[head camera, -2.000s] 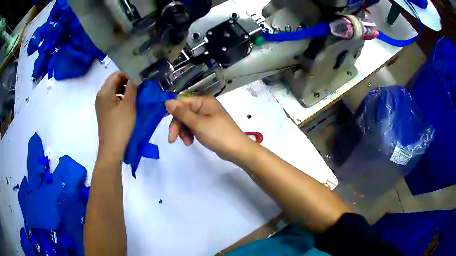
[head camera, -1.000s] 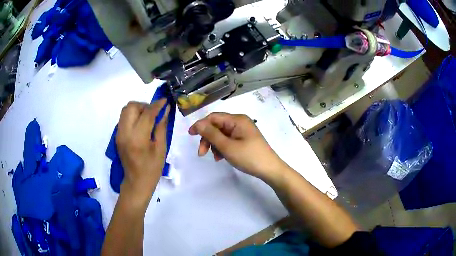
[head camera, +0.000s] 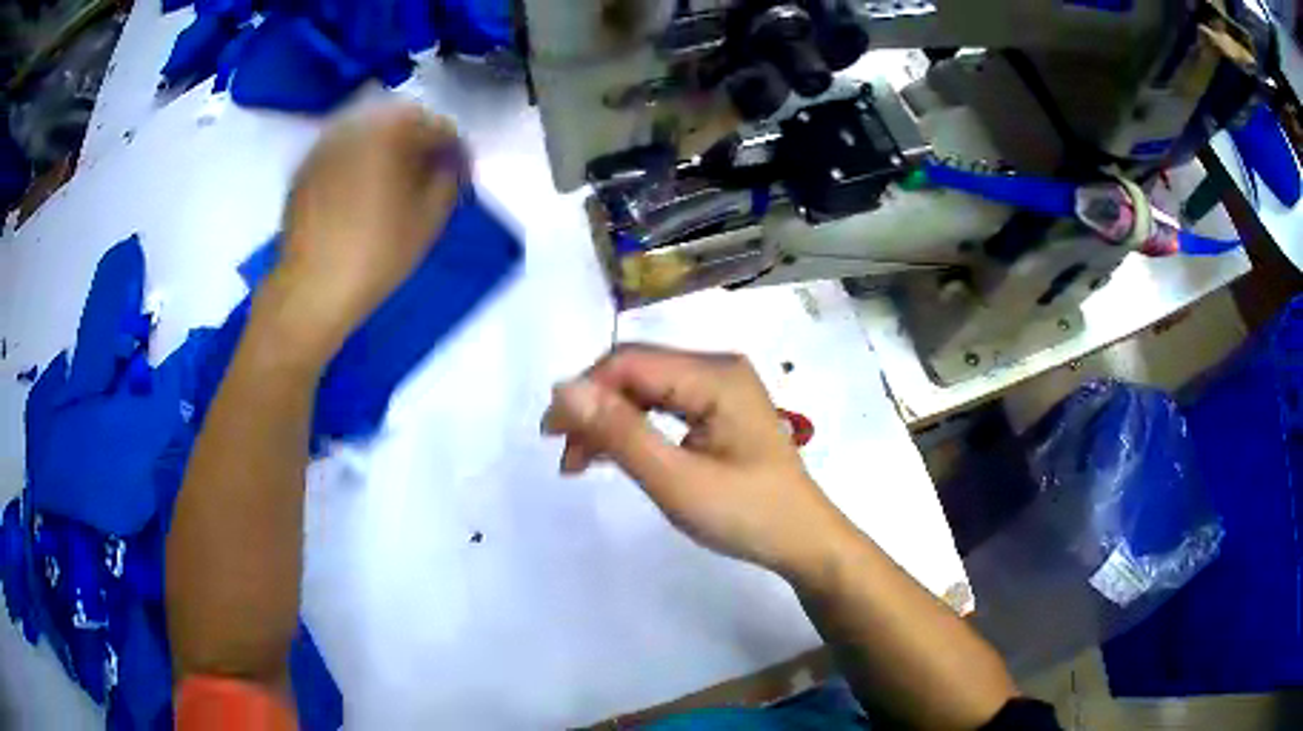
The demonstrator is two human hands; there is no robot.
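My left hand [head camera: 365,214] is blurred and closed on a blue fabric piece [head camera: 415,336], which hangs below and to the right of the hand over the white table, away from the needle area. My right hand [head camera: 679,436] is in front of the sewing machine's arm tip, with thumb and fingertips close together; I cannot tell whether a thread is between them. The yellow piece [head camera: 655,271] shows at the arm tip. Blue binding tape [head camera: 1000,189] runs into the black binder attachment [head camera: 840,154].
A work pile [head camera: 100,457] of blue pieces lies near left. A second pile [head camera: 307,57] lies upper left. Red-handled thread snips [head camera: 796,427] lie just behind my right hand. The tape guide roll [head camera: 1122,214] is on the machine. A clear plastic bag [head camera: 1129,493] is at the right, beyond the table edge.
My left hand has carried the blue piece away from the arm tip, up and to the left. My right hand stays near the arm tip. The view has shifted, and the machine sits further right.
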